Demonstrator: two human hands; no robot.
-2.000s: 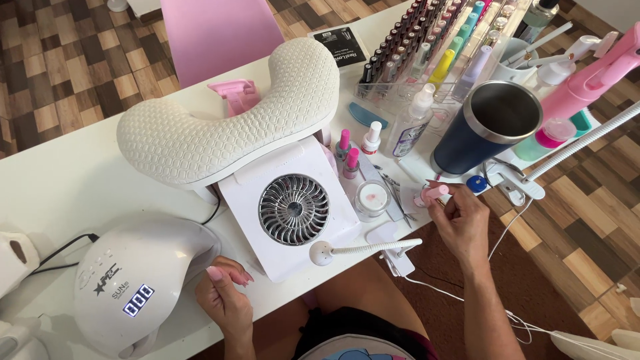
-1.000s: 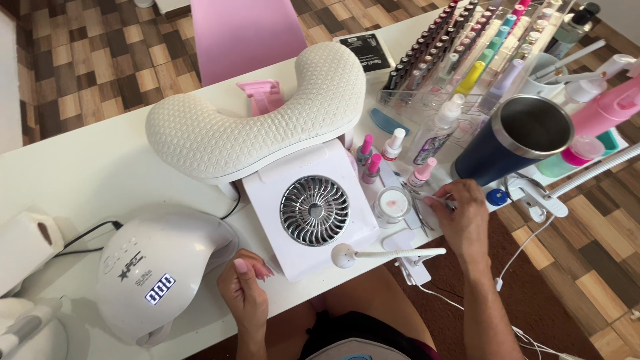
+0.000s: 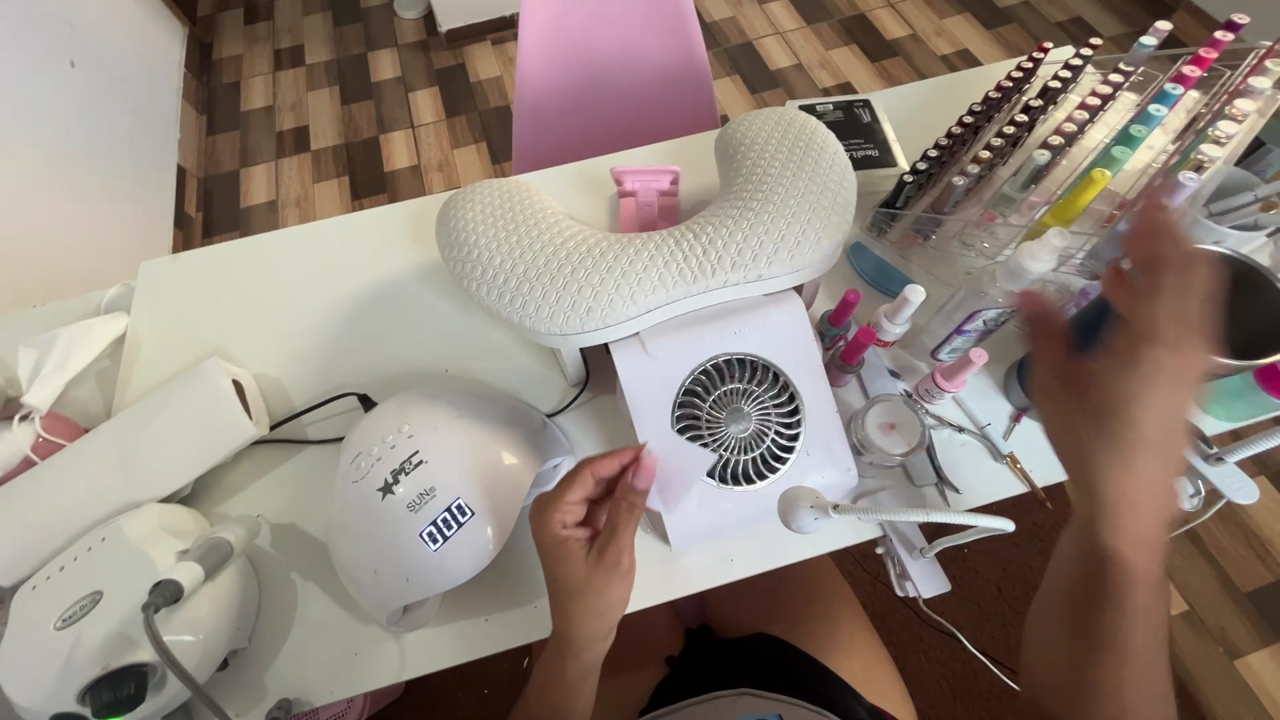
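My left hand is raised at the table's front edge, between the white nail lamp and the nail dust collector with its round fan. Its thumb and forefinger meet at the tips; whether anything small is between them I cannot tell. My right hand, blurred, is lifted over the right end of the table in front of the dark blue tumbler, fingers spread. Left of it stand a pink-capped polish bottle, a clear jar, metal nippers and a thin brush.
A white curved hand rest stands behind the dust collector. Racks of polish bottles fill the back right. A small flexible lamp reaches over the front edge. At the left are a paper roll and a nail drill unit.
My right hand has lifted from among the small tools beside the jar and opened out in front of the tumbler. The pink-capped bottle, at my right hand two seconds ago, stands free. The view has swung left.
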